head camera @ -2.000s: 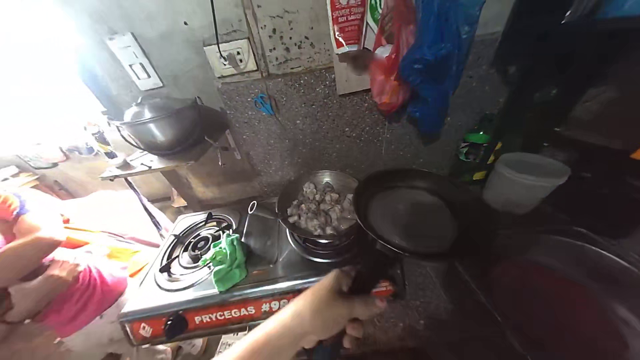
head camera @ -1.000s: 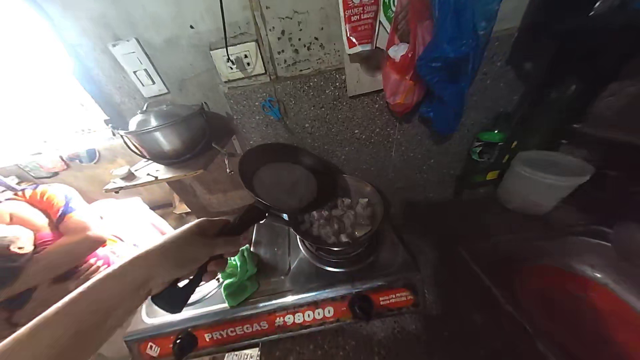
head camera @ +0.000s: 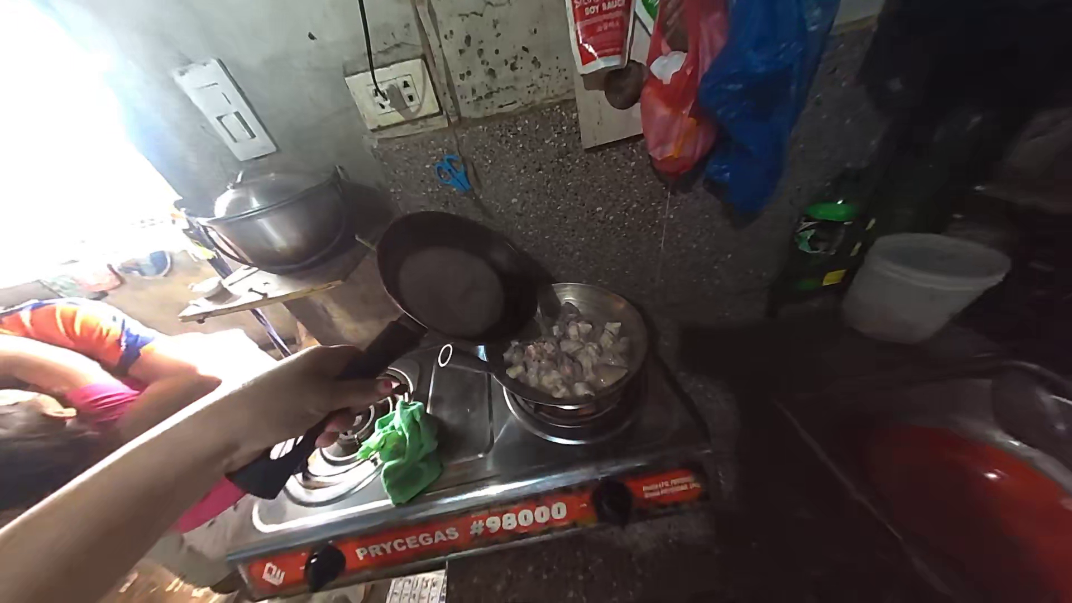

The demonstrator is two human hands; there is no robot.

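Observation:
My left hand (head camera: pixel 306 398) is closed around the black handle of a dark frying pan (head camera: pixel 452 280). That pan is raised and tilted, its rim by the left edge of a shallow metal pan (head camera: pixel 624 306) on the right burner. Pale, chunky food pieces (head camera: pixel 569 356) lie in the metal pan. Whether anything runs from the tilted pan is unclear. The two-burner gas stove (head camera: pixel 469 536) has a green cloth (head camera: pixel 409 452) lying by its left burner (head camera: pixel 335 469), partly behind my hand. My right hand is out of view.
A lidded metal pot (head camera: pixel 280 222) stands on a small shelf (head camera: pixel 260 297) at left, above another person (head camera: pixel 100 368). Plastic bags (head camera: pixel 758 92) hang on the wall. At right are a white plastic tub (head camera: pixel 921 285), a green-capped container (head camera: pixel 829 243) and a basin with red inside (head camera: pixel 971 502).
My left hand has carried the frying pan from the right of the metal pan to its left side, above the stove. Since one second ago the pan remains tilted there.

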